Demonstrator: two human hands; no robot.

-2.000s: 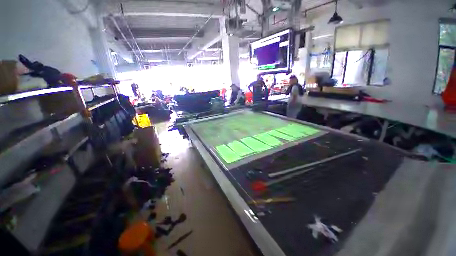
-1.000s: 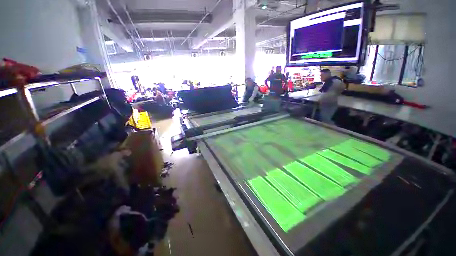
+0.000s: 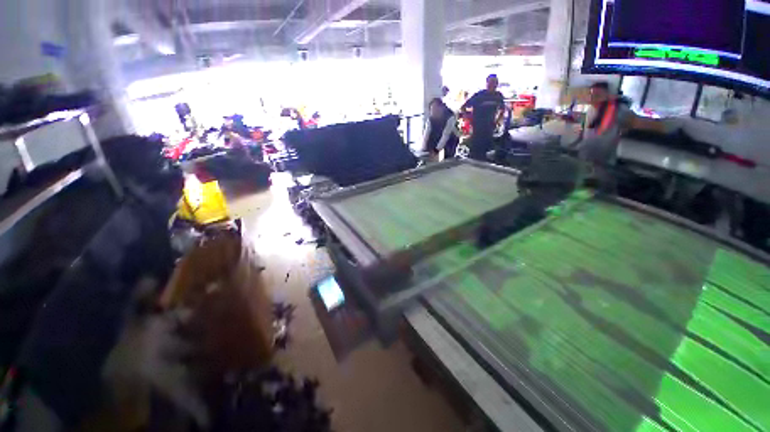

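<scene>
Neither of my hands is in view. Nearest in front of me, on the right, is the wide cutter bed [image 3: 540, 295] with a cloth lay under film, lit green. Brighter green long shapes [image 3: 718, 363] show at the lower right. A dark cutting head and rail [image 3: 498, 221] cross the bed. A small lit screen [image 3: 330, 292] sits at the rail's near left end. The picture is blurred, so fine detail is hidden.
On the left are a shelf rack [image 3: 59, 126], dark cloth heaps [image 3: 93, 261], a brown box [image 3: 211, 287] and a yellow container [image 3: 203, 201]. The aisle floor [image 3: 355, 380] has dark scraps. Several people stand beyond the bed. A large monitor [image 3: 675, 34] hangs at upper right.
My view has moved forward along the bed. The cutting head, small lit screen and people appear nearer, and the monitor has shifted to the upper right. The dark near end of the bed has left view.
</scene>
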